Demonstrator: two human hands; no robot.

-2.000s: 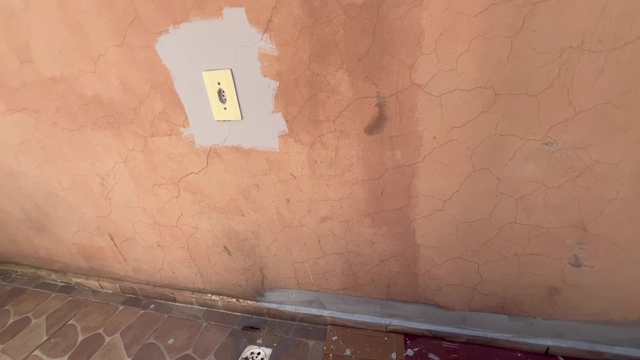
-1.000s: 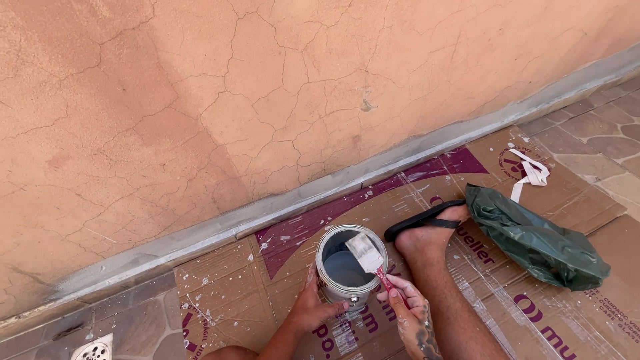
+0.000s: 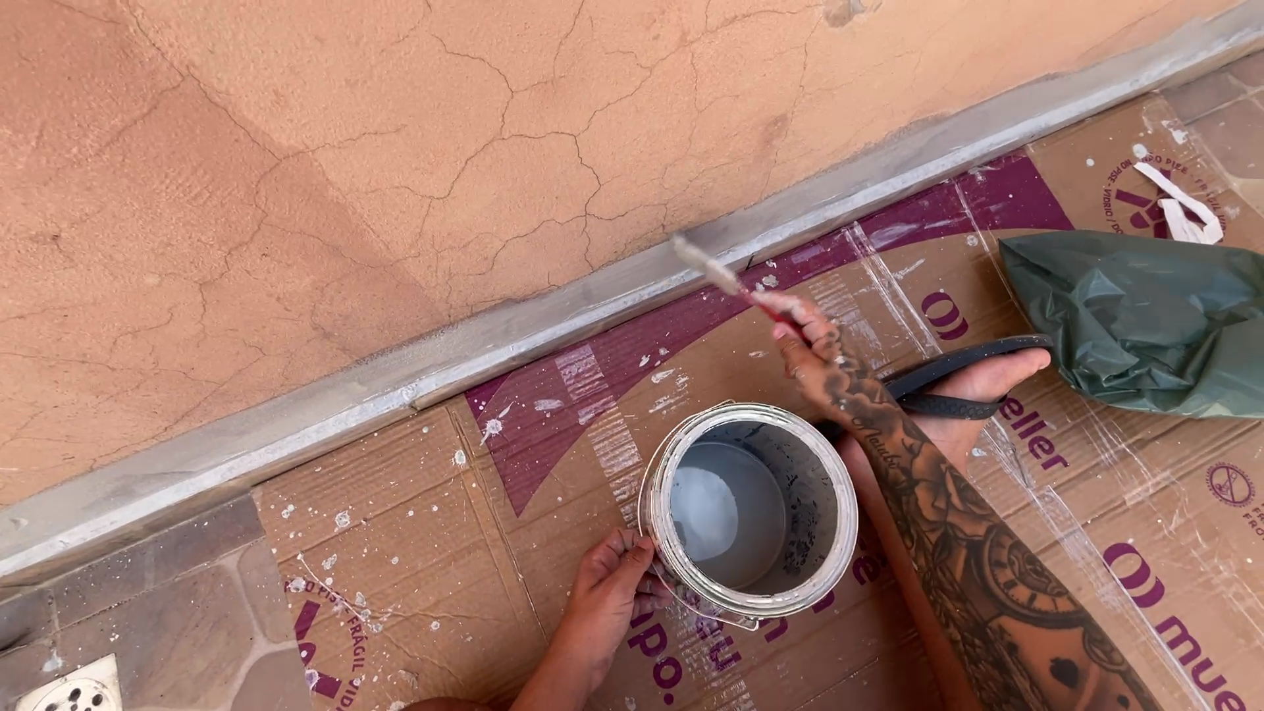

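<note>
A paintbrush (image 3: 709,265) with a red handle is gripped in my right hand (image 3: 812,346), its pale bristles up near the grey band along the foot of the wall; whether they touch it I cannot tell. Below and left of that hand stands a metal paint can (image 3: 847,494) with grey paint inside. My left hand (image 3: 620,578) pinches the can's rim or wire handle at its lower left side. The orange wall (image 3: 494,168) is cracked, and its lower edge carries the grey painted strip (image 3: 553,318).
Paint-spattered cardboard (image 3: 395,494) covers the floor under the can. A foot in a black flip-flop (image 3: 948,380) rests right of it, beside a dark green plastic bag (image 3: 1155,316). White tape scraps (image 3: 1190,212) lie behind the bag. A floor drain (image 3: 84,691) is at the lower left.
The brush, over the can's opening a second ago, has moved away from it toward the wall base in my right hand. My left hand remains at the can.
</note>
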